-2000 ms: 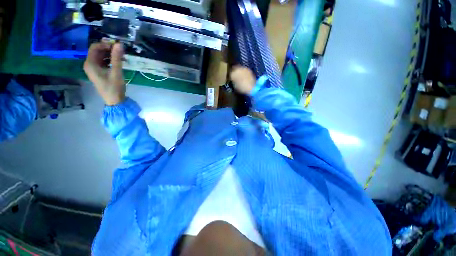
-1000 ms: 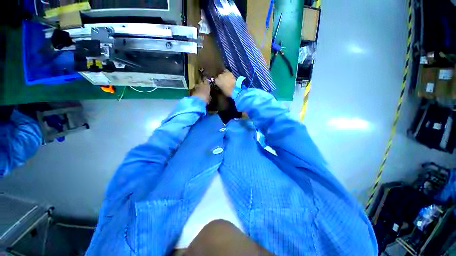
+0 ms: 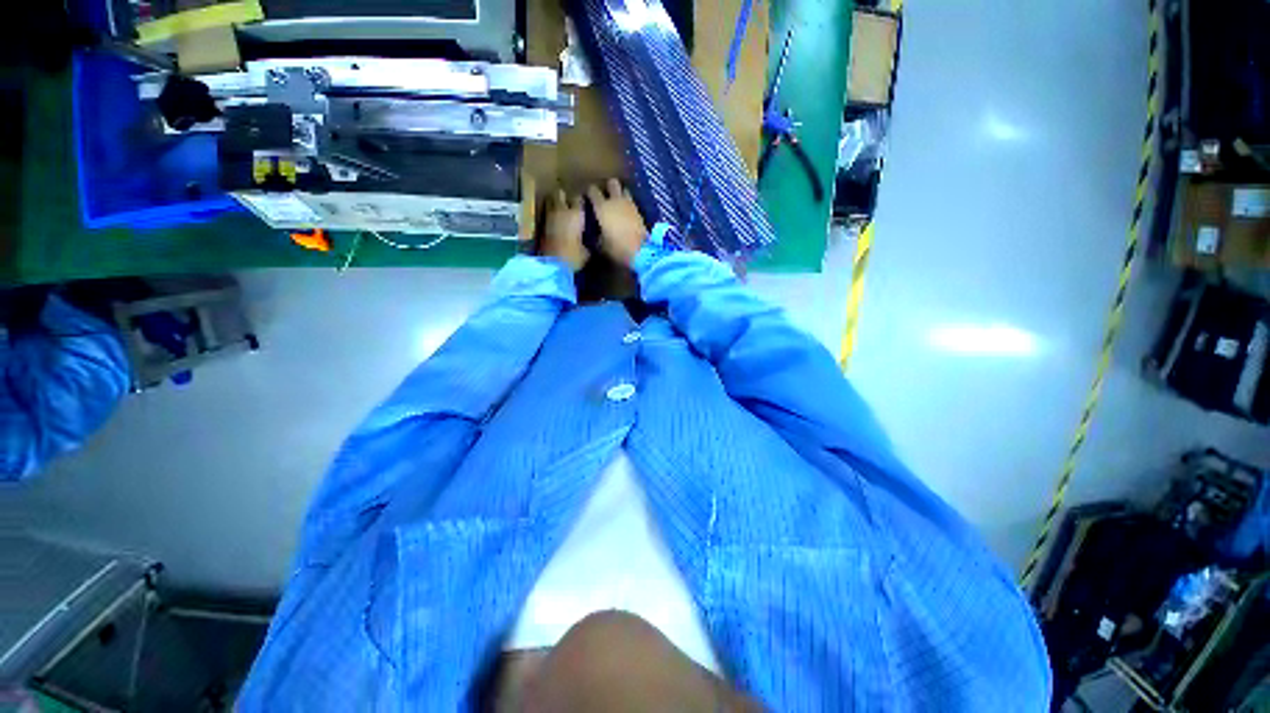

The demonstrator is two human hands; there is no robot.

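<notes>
My left hand [image 3: 564, 230] and my right hand [image 3: 616, 223] are close together at the near end of a brown cardboard carton [image 3: 592, 139]. Their fingers point away from me. A dark gap shows between them, and whether they hold anything is too small to tell. A bundle of long purplish patterned component tubes [image 3: 676, 139] lies slanted just right of my right hand. The bench machine [image 3: 390, 119] with silver rails stands left of my left hand.
A blue plastic bin [image 3: 139, 181] is left of the machine. Dark-handled pliers [image 3: 791, 139] lie on the green mat [image 3: 825, 112] at the right. Another person's blue sleeve [image 3: 56, 376] is at the far left. Yellow-black tape [image 3: 1107, 307] marks the floor.
My left hand has come from the machine front to beside my right hand at the carton. Since one second ago both hands have moved slightly, with fingers now stretched forward.
</notes>
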